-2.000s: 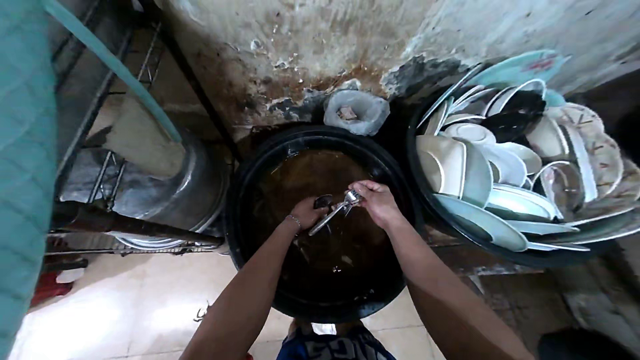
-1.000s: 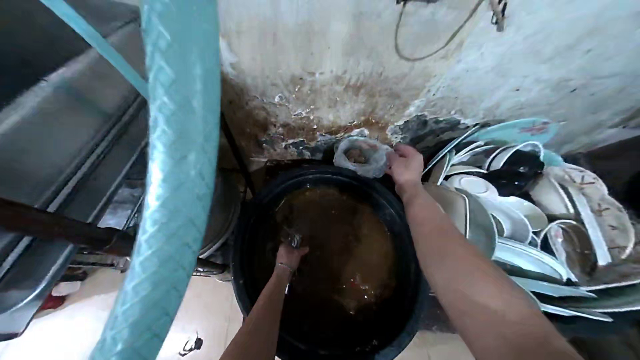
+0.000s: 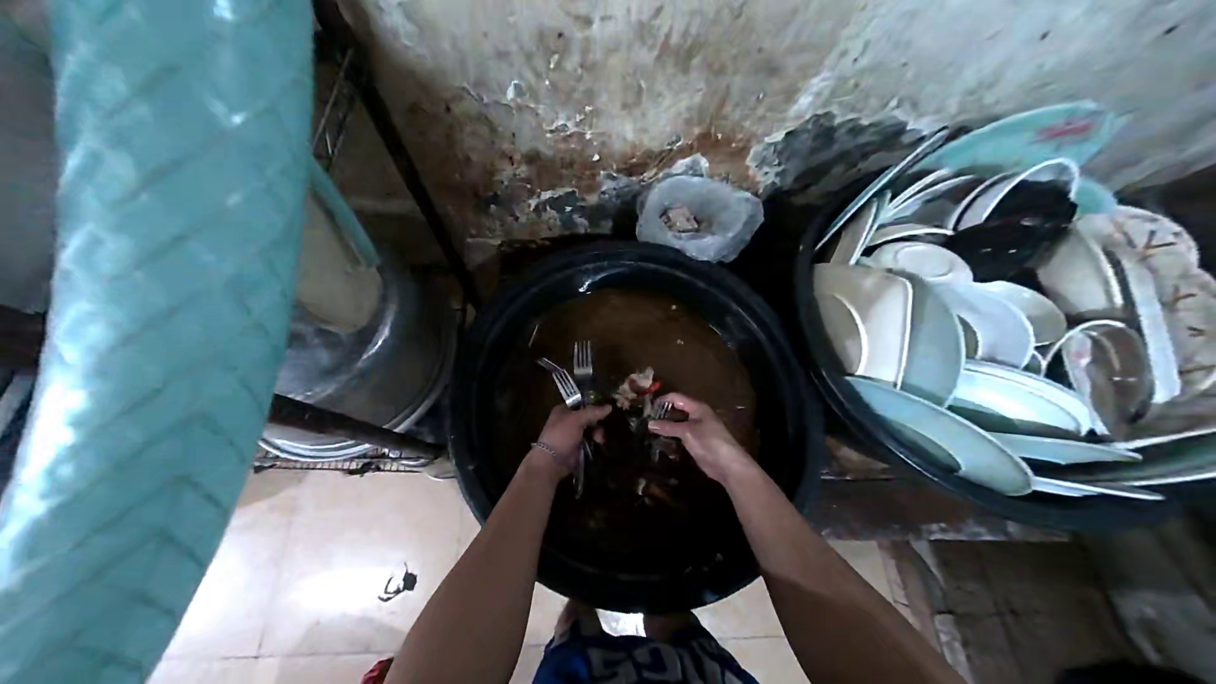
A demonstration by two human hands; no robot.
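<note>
Both my hands are over the brown water in a round black tub point(image 3: 636, 594). My left hand point(image 3: 570, 435) holds several metal forks point(image 3: 568, 388), tines pointing away from me. In my right hand point(image 3: 701, 439) is the head of another metal fork point(image 3: 661, 410), its handle hidden in the dark water. Food scraps point(image 3: 636, 388), pale with a red bit, lie between the hands, near the fork tines. Behind the tub's far rim stands a small container lined with a clear plastic bag point(image 3: 727, 218), with some scraps inside.
At right a large black basin point(image 3: 888, 442) is heaped with plates and bowls point(image 3: 936, 432). A blue-green braided hose point(image 3: 161, 313) hangs close at the left, in front of a metal rack point(image 3: 356, 432) with a large metal pot point(image 3: 366, 380). A peeling wall point(image 3: 703, 85) stands behind.
My right hand has moved from the plastic-lined container back over the tub and is on a fork. Several forks now show in my left hand.
</note>
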